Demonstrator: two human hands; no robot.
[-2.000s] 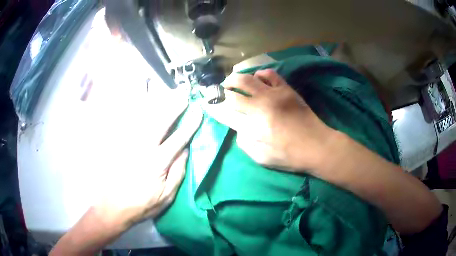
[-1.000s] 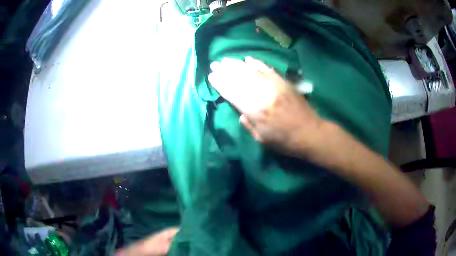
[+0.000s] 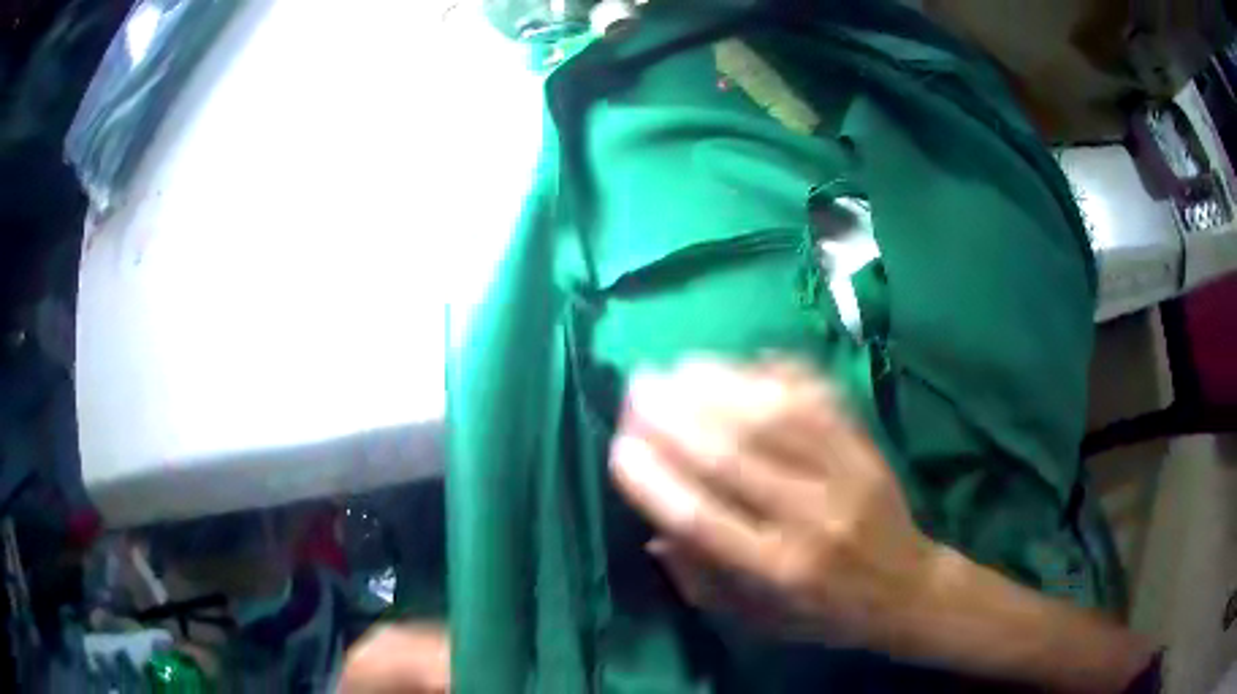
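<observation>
A large green garment piece [image 3: 705,176] lies over the right part of the white table and hangs over its front edge. It bears a yellowish strip of lettering [image 3: 767,84] near the top. A white patch shows in a gap in the folds. My right hand [image 3: 760,495] is over the lower middle of the cloth, blurred, with fingers bent; its grip cannot be made out. My left hand [image 3: 396,659] is at the bottom edge, cut off, beside the hanging cloth; its fingers are hidden. Small machine parts [image 3: 611,16] show at the top edge.
The white table [image 3: 271,271] is at left, with a clear bluish plastic sheet [image 3: 143,88] at its far left edge. A dark red chair [image 3: 1207,339] stands at right. Part of a machine [image 3: 1167,149] is at upper right. Cluttered items and something shiny green [image 3: 174,671] lie low at left.
The view has tilted down from the machine head. Both hands have left the needle area: my right hand moved down over the cloth, my left hand down to the bottom edge. More cloth hangs over the table edge.
</observation>
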